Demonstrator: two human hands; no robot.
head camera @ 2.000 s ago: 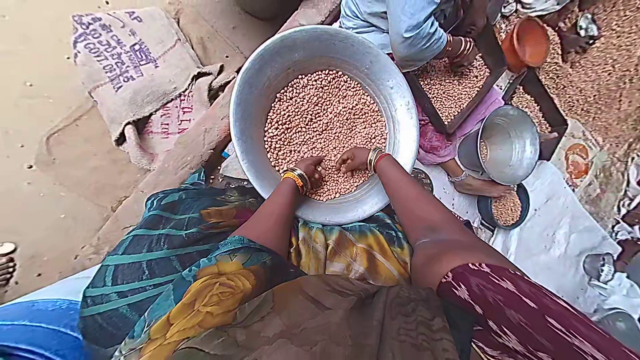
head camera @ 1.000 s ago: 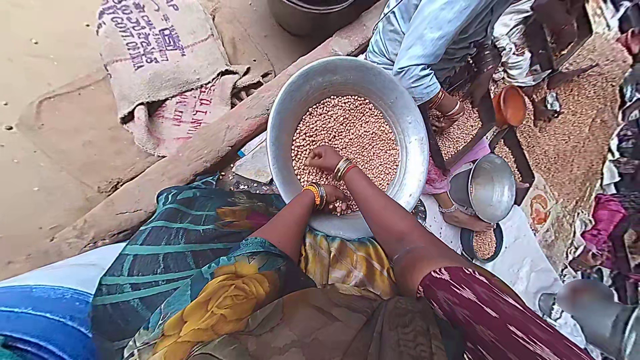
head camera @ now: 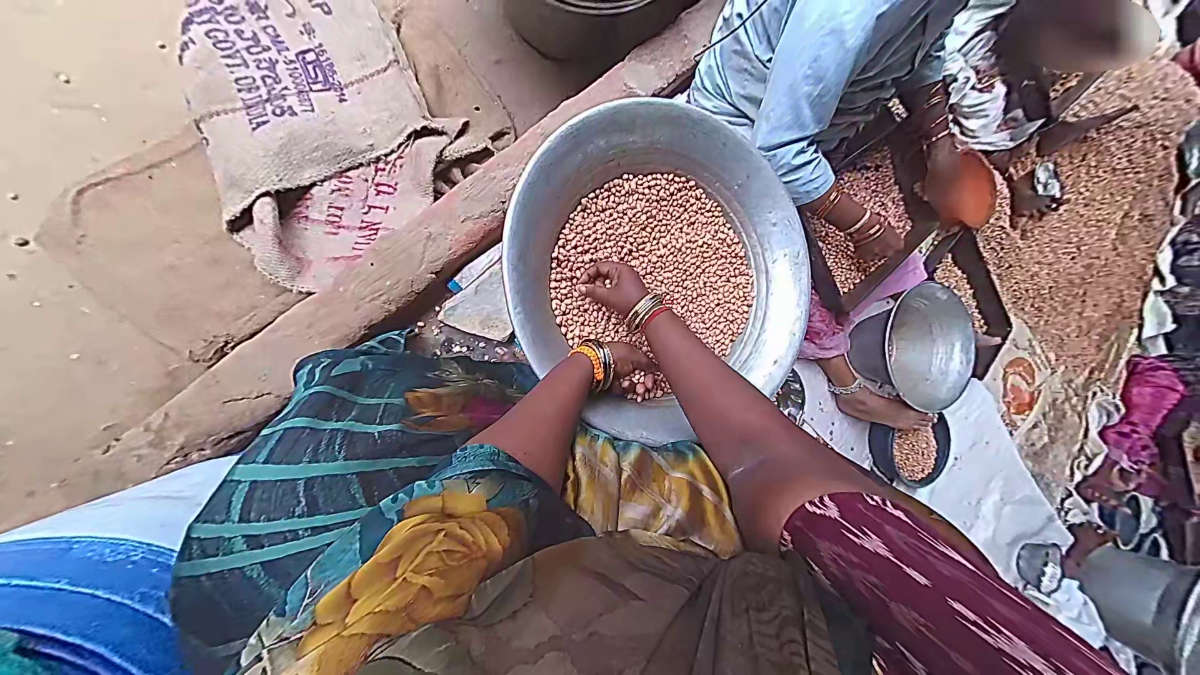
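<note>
A wide metal basin [head camera: 783, 309] rests at my lap, holding a broad layer of pinkish-brown peanut kernels [head camera: 675, 225]. My left hand [head camera: 633, 364], with yellow and dark bangles at its wrist, lies low in the basin near its front wall, with several kernels at its cupped palm. My right hand [head camera: 614, 286], with gold and red bangles, is above and just left of it, over the kernels. Its fingers are curled with the tips together; whether a kernel is pinched between them is too small to tell.
A person in a light blue sleeve [head camera: 816, 84] works over kernels at the right. Beside them are an orange bowl [head camera: 964, 190], a tilted metal pot [head camera: 930, 347] and a small dark bowl of kernels [head camera: 914, 455]. Printed burlap sacks [head camera: 300, 112] lie beyond a long ledge [head camera: 375, 291]. A blue plastic container [head camera: 84, 600] stands lower left.
Two seconds ago both hands were side by side on the kernels; my right hand has since moved left across my left hand. The orange bowl has a neighbour's hand at it now.
</note>
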